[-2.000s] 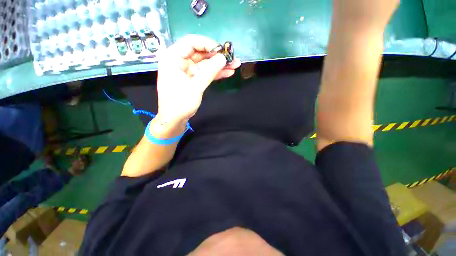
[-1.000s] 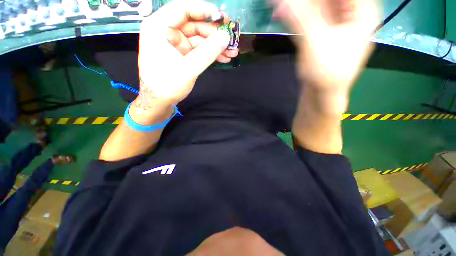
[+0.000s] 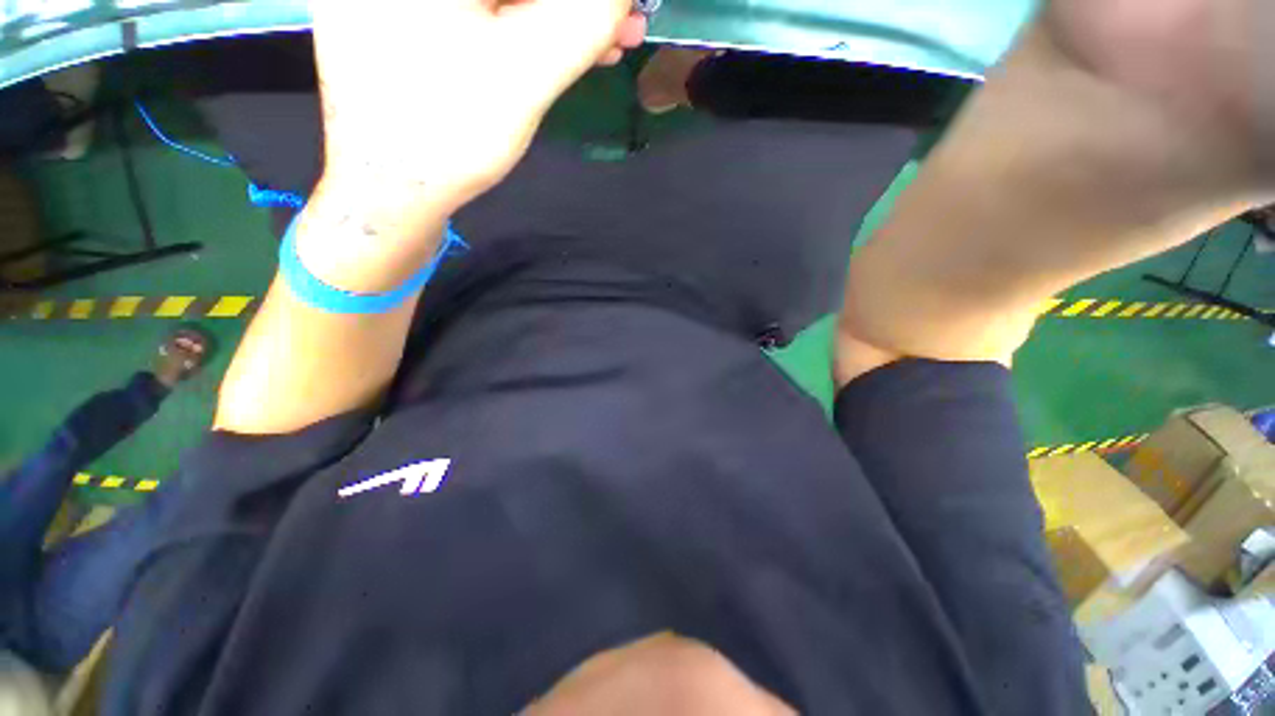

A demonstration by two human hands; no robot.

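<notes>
My left hand [image 3: 434,84] is at the top, left of centre, cut off by the upper edge. Its fingertips hold a small unit at the bench's front edge; only a dark and silvery bit of the unit [image 3: 645,6] shows. A blue wrist strap [image 3: 361,280] is around my left wrist. My right hand [image 3: 1189,56] is at the top right corner, blurred and cut off by the edge. Its fingers are out of the picture, so I cannot tell if it holds anything.
The green bench edge [image 3: 839,39] runs along the top. Below is a green floor with yellow-black tape [image 3: 154,306]. Cardboard boxes [image 3: 1112,511] stand at the lower right. Another person's leg and foot [image 3: 179,353] show at the left, and another foot [image 3: 671,80] under the bench.
The view has shifted down, so the trays have left the picture. My right hand has moved from near the left hand to the upper right. My left hand keeps holding the small unit.
</notes>
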